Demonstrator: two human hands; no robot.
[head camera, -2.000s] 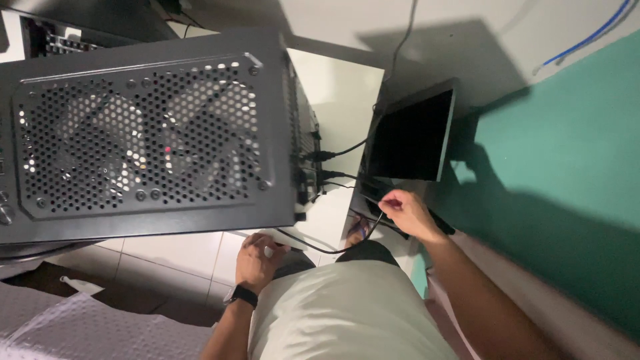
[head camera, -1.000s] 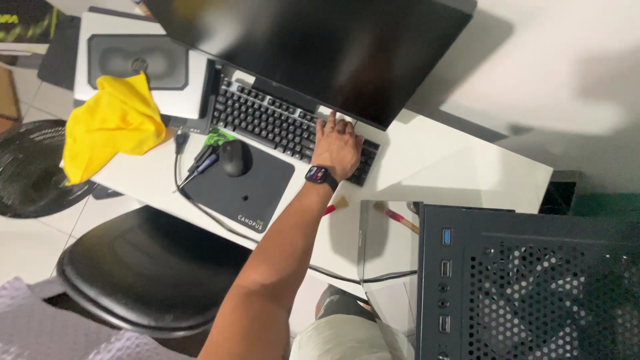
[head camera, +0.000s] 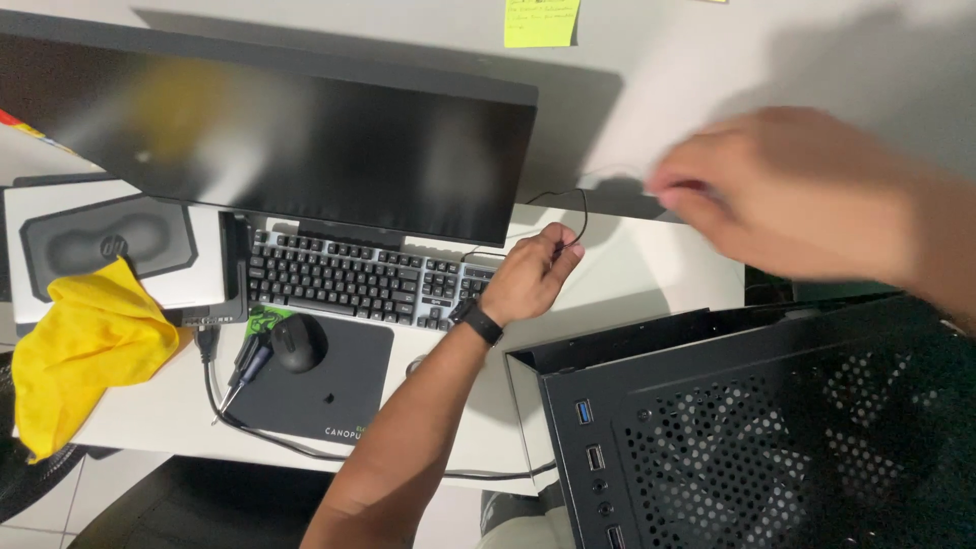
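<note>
Pinched in the fingers of my left hand is a thin black cable, which loops up behind the monitor's right edge. That hand wears a black watch and is over the right end of the keyboard. Blurred, my right hand is raised in front of the wall, above the black PC case; its fingers are curled together, and whether they hold anything cannot be told. The monitor stands behind the keyboard.
A black mouse and a screwdriver lie on the mouse pad. At left, a yellow cloth hangs over a white box. A thick black cable runs along the front edge of the white desk. A black chair is below.
My left hand has left the keyboard's top edge and now holds a thin cable beside the monitor. My right hand, out of view one second ago, is in view. The view has shifted.
</note>
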